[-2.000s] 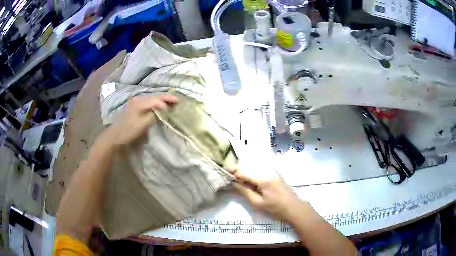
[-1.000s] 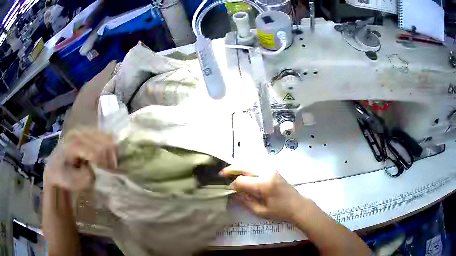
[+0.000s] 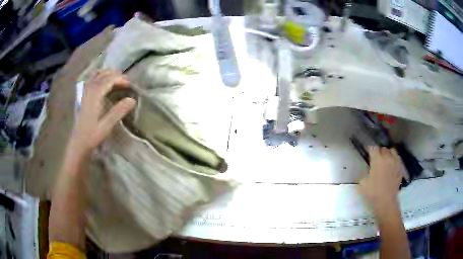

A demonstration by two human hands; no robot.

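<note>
The khaki garment with pale striped lining [image 3: 147,187] lies on the left of the white table, its folded edge open towards the middle. My left hand [image 3: 105,103] grips the garment's upper left edge between thumb and fingers. My right hand [image 3: 382,174] is away from the garment, over the black scissors [image 3: 378,132] under the machine arm. Its fingers cover part of the scissors' handles and are blurred, so I cannot tell whether they are closed on them.
The white sewing machine arm [image 3: 365,88] spans the right side, with its needle area near the middle. A pale lamp bar [image 3: 227,55] hangs left of it. Brown cardboard [image 3: 43,152] lies under the garment at left. Printed ruler marks [image 3: 304,223] run along the front edge. A notebook [image 3: 444,38] lies at the back right.
My right hand has let go of the garment edge and moved right to the scissors. My left hand has moved up with the edge it holds, and the garment lies more spread out.
</note>
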